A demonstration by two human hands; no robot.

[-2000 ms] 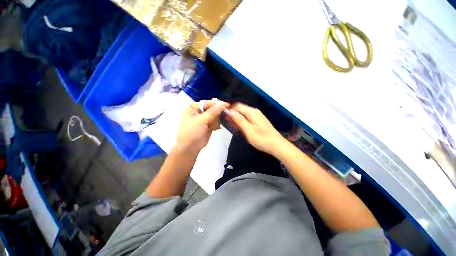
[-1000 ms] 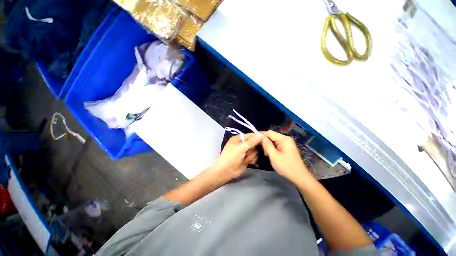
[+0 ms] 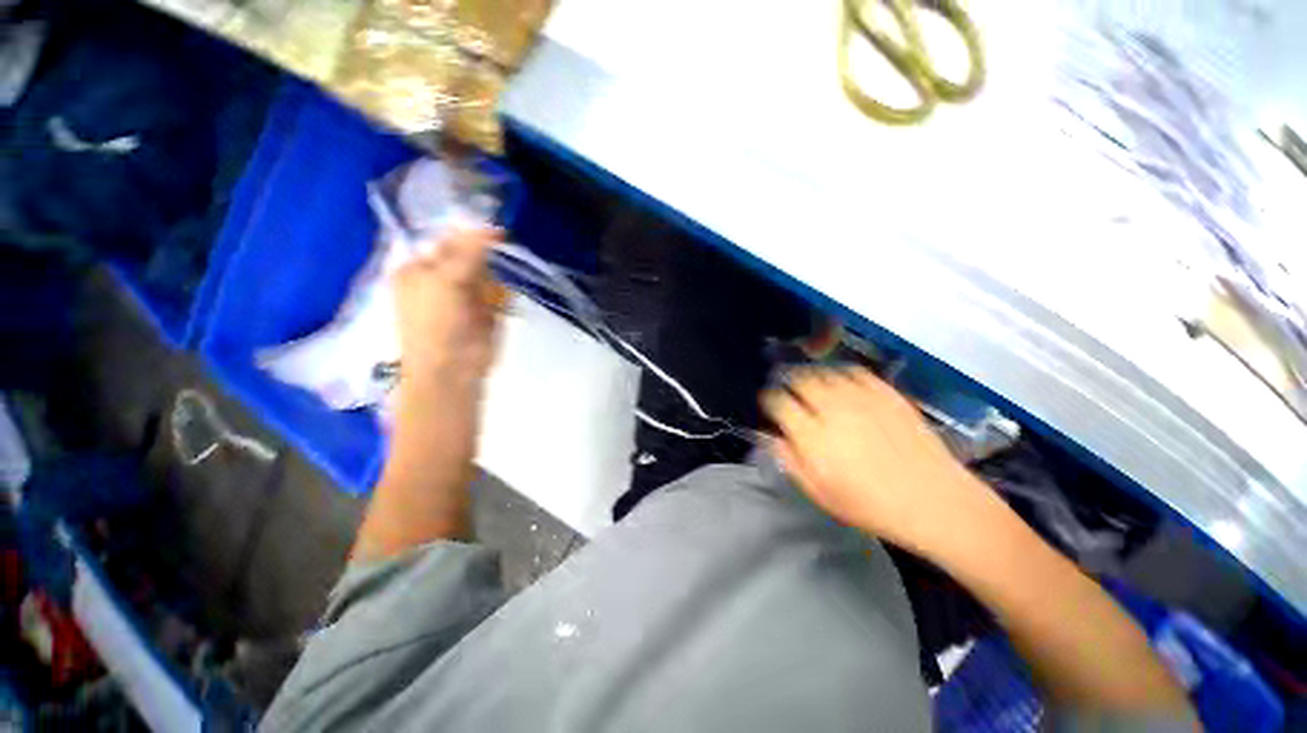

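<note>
My left hand [image 3: 452,294] is blurred, over the near blue bin, closed on one end of the white drawcord. The drawcord [image 3: 652,370] runs as thin white strands from the left hand across the dark lap to my right hand. My right hand [image 3: 853,437] is also blurred, just below the table edge, and holds the other end between its fingers. The exact fingertip grip is hidden by blur.
Gold-handled scissors [image 3: 913,57] and a pale lilac cord bundle [image 3: 1168,136] lie on the white table [image 3: 745,136]. Taped cardboard [image 3: 430,65] is at the table's left end. A white cloth [image 3: 333,351] lies in the blue bin [image 3: 237,337]. A white panel [image 3: 562,423] is beside the lap.
The hands were together over the lap. My left hand has moved up and left to the bin, my right hand slightly right, and the cord is now stretched out between them.
</note>
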